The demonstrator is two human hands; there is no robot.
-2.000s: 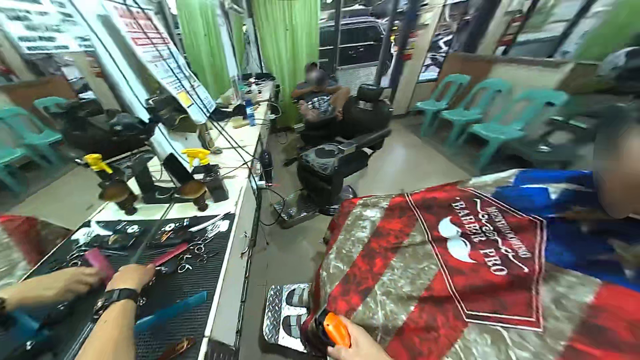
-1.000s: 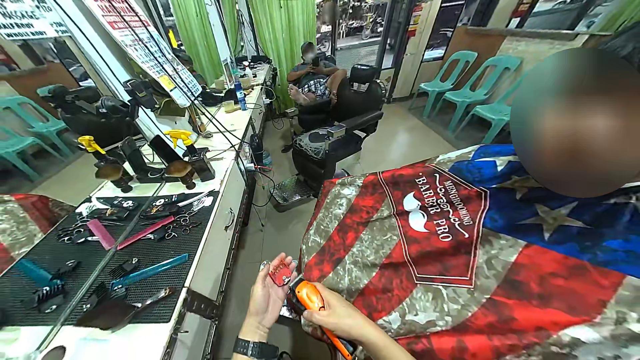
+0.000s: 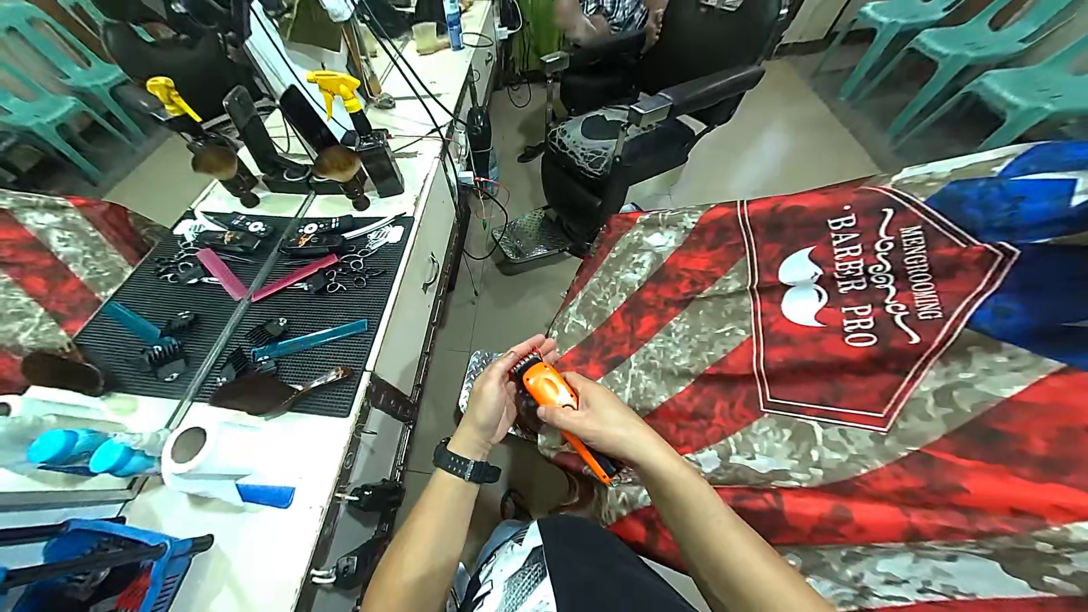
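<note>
An orange hair clipper [image 3: 549, 385] is gripped by my right hand [image 3: 599, 416], its head pointing up and left. My left hand [image 3: 500, 395], with a black watch on the wrist, cups the clipper's head; a guard comb [image 3: 524, 362] with some red shows there between fingers and blade. How firmly the left fingers grip it is hard to tell. Just right of both hands spreads a red, camouflage and blue barber cape [image 3: 680, 340] over a seated person. Left on the counter, a black ribbed mat [image 3: 361, 297] bears a pink comb [image 3: 297, 277], a blue comb [image 3: 311, 339], scissors and black clipper guards.
A mirror doubles the counter's left side. Nearer on the counter [image 3: 229, 552] are a paper roll [image 3: 204, 446] and a blue basket [image 3: 174, 557]. Brushes and a yellow-topped spray bottle [image 3: 340, 89] stand behind the mat. Cables hang off the counter edge. A black barber chair [image 3: 629, 127] with another person stands ahead.
Two seconds ago my left hand was over the mat; it is now at the clipper. The red piece visible in its palm a second ago is now at the clipper's head. The view has tilted down.
</note>
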